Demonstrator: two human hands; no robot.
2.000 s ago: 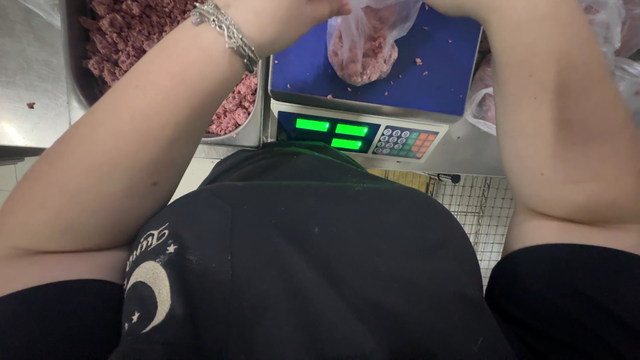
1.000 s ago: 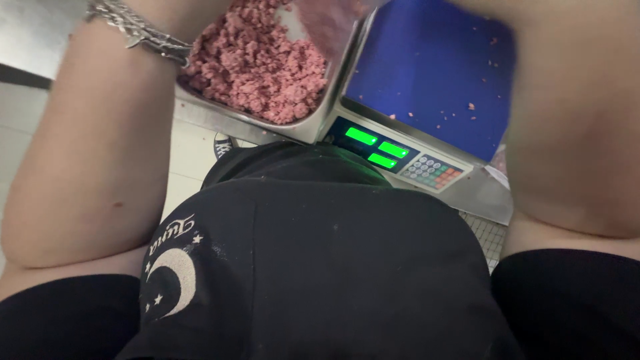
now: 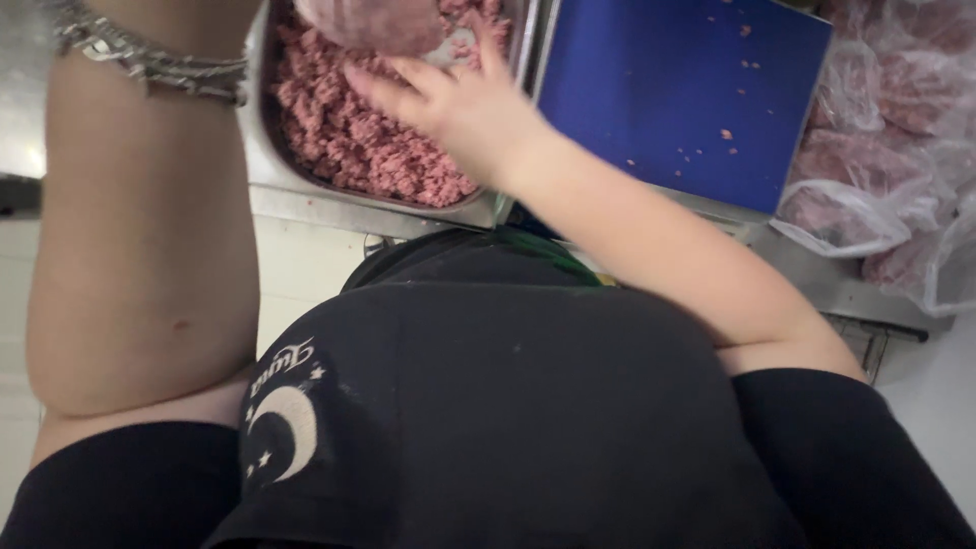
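Observation:
A deep metal tray (image 3: 267, 145) holds ground meat (image 3: 366, 145). Over it, my right hand (image 3: 457, 107) reaches in with spread, blurred fingers, close beneath a plastic bag of meat (image 3: 374, 23) at the top edge. Whether these fingers touch the bag or the loose meat, I cannot tell. My left forearm, with a chain bracelet at the wrist, runs up the left side; the left hand itself lies beyond the top of the view. Right of the tray is a scale with a blue platform (image 3: 671, 99), which bears small meat crumbs.
Several clear plastic bags of ground meat (image 3: 907, 91) lie at the right of the scale. The metal counter's front edge (image 3: 343, 213) runs close to my body, and a wire rack (image 3: 877, 343) shows below it at the right.
The bag of meat has left the scale's blue platform, where it was two seconds ago, and is over the tray. My right hand has moved left to the tray. The view has shifted.

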